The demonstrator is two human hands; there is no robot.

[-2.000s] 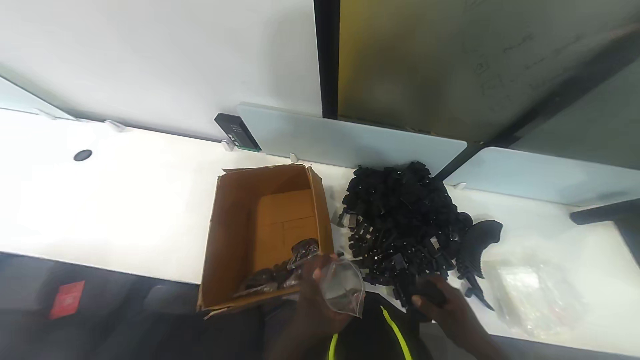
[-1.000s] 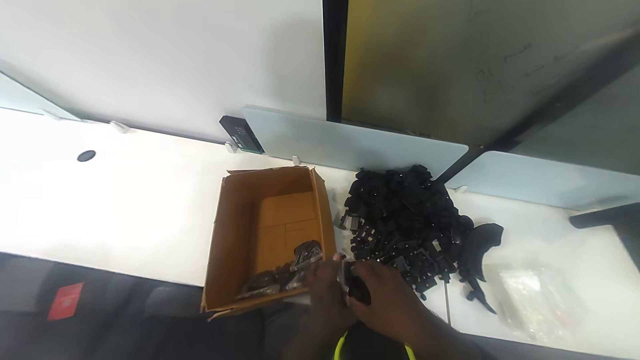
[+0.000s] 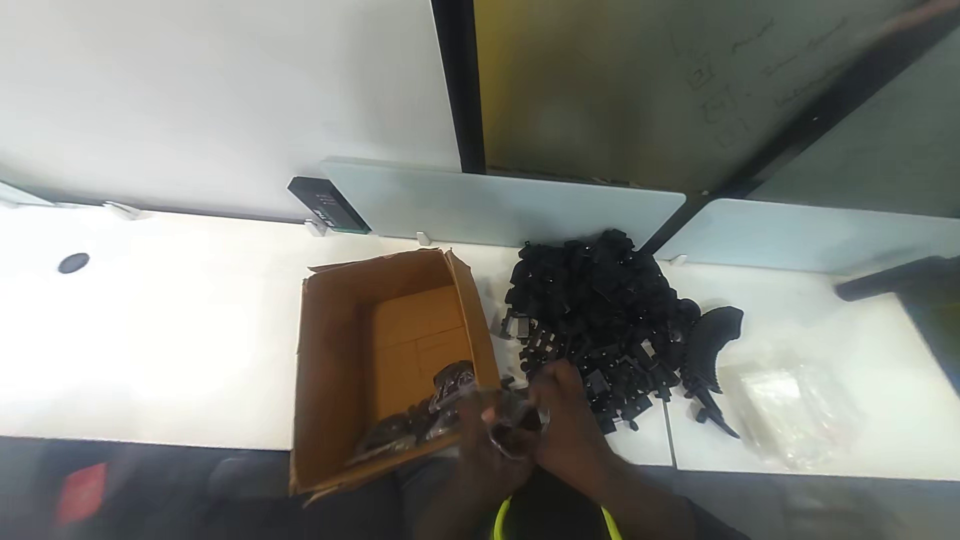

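My left hand (image 3: 484, 450) grips a clear plastic bag (image 3: 517, 431) just off the near right corner of an open cardboard box (image 3: 484, 330). Against the bag's other side is my right hand (image 3: 566, 427), its fingers bent around the bag's edge. A dark shape shows inside the bag, too blurred to name. Bagged dark parts (image 3: 450, 382) lie in the near end of the box. Beyond my right hand a large heap of small black plastic parts (image 3: 600, 307) covers part of the white table (image 3: 187, 337).
A curved black part (image 3: 709, 349) lies right of the heap. Farther right is a stack of clear plastic bags (image 3: 787, 409). A small black box (image 3: 330, 204) leans by the frosted divider (image 3: 502, 206) at the back. A round dark disc (image 3: 73, 262) is on the table's left.
My right hand, at the near edge of the heap two seconds ago with a dark part in it, has moved left to the bag beside my left hand.
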